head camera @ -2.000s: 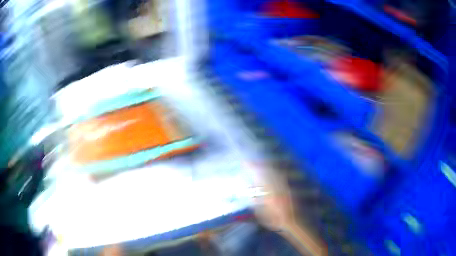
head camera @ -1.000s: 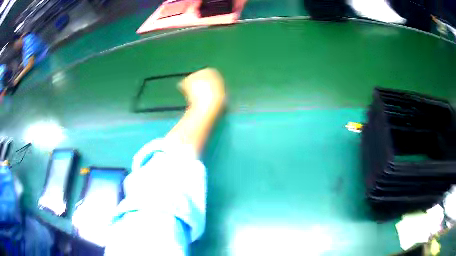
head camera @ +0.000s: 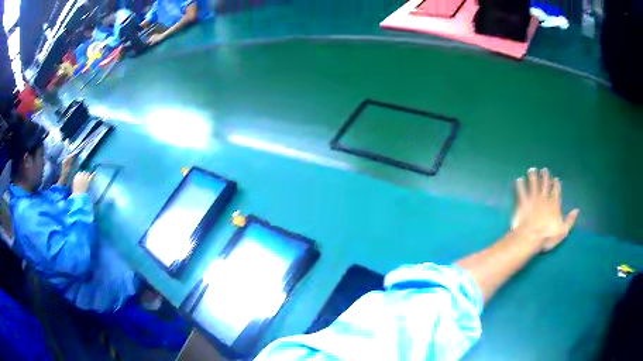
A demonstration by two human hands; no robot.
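A thin open black rectangular frame [head camera: 396, 136] lies flat on the green bench, up and left of my left hand. My left hand [head camera: 541, 215] is open and empty, back up with fingers spread, over the bench at the right. It does not touch the frame. A light blue sleeve covers my forearm below it. My right hand is not in view.
Two shiny display assemblies [head camera: 189, 218] [head camera: 250, 282] lie at the lower left. A black slab [head camera: 349, 292] is partly behind my sleeve. A dark stack [head camera: 627, 321] is cut off at right. A pink tray [head camera: 458, 28] sits beyond the bench. A person [head camera: 60, 225] works at left.
The view has swung from the machine to the bench, then left. My left hand has let go of or left the black frame, and is now right of it with fingers spread.
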